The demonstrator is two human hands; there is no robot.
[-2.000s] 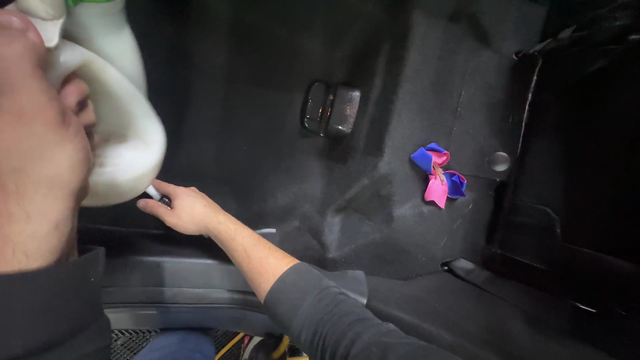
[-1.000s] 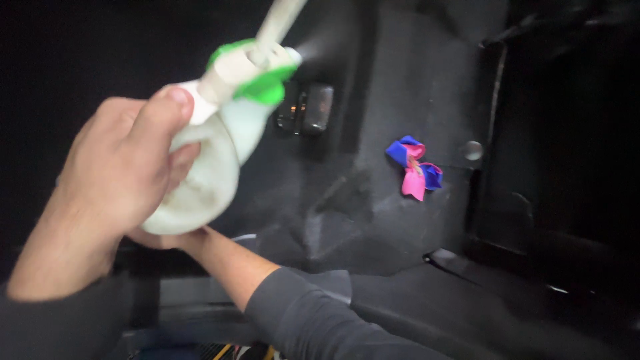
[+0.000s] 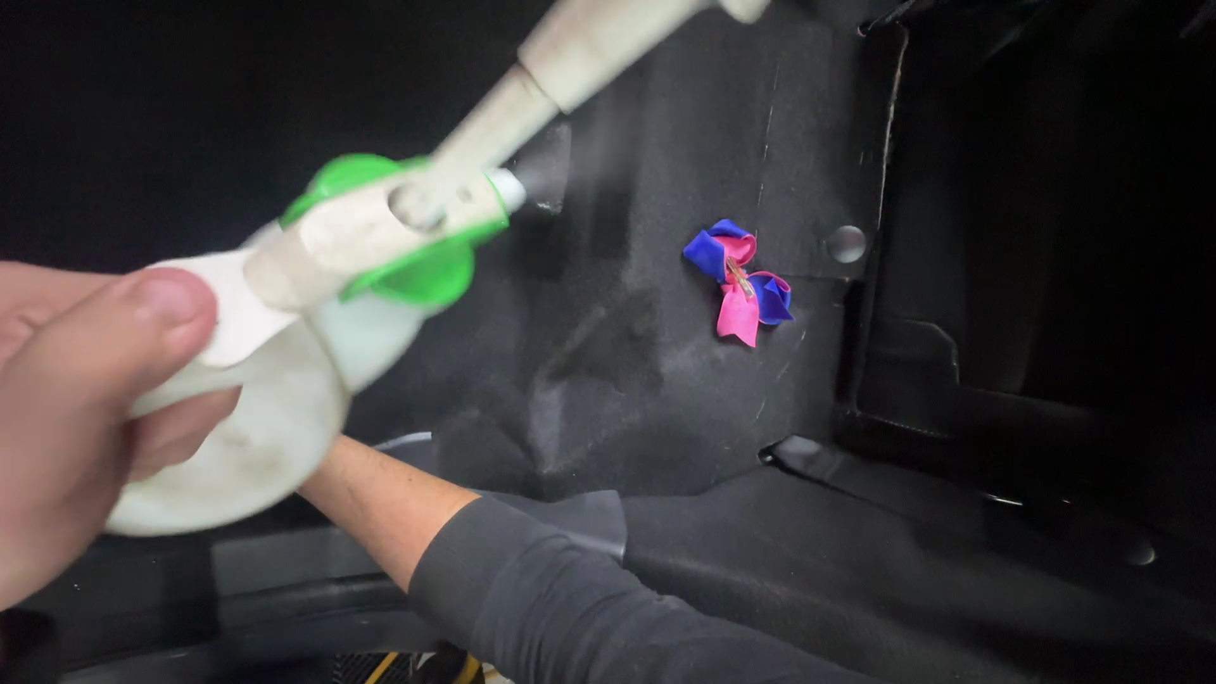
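My left hand [image 3: 104, 408] comes in from the left edge and grips the handle of a white and green pump sprayer [image 3: 351, 228], its thumb on the white trigger. The sprayer's nozzle points right, with a faint mist in front of it, and its pump handle rises to the top edge. The bottle is pale and rounded. My right forearm, in a dark sleeve, reaches from the lower right to behind the sprayer; the right hand is hidden there. A blue and pink ribbon bow [image 3: 739, 285] with a metal clip lies on the black carpeted surface right of the nozzle.
The black carpet lining [image 3: 608, 380] looks like a vehicle interior, with creases and a seam. A round fastener [image 3: 845, 244] sits right of the bow. A raised dark edge runs down the right side, and a dark sill [image 3: 285, 570] crosses the lower left.
My left hand has brought the sprayer from the upper left toward the middle, and its nozzle and pump handle now show. My right hand, visible two seconds ago, is now behind the sprayer.
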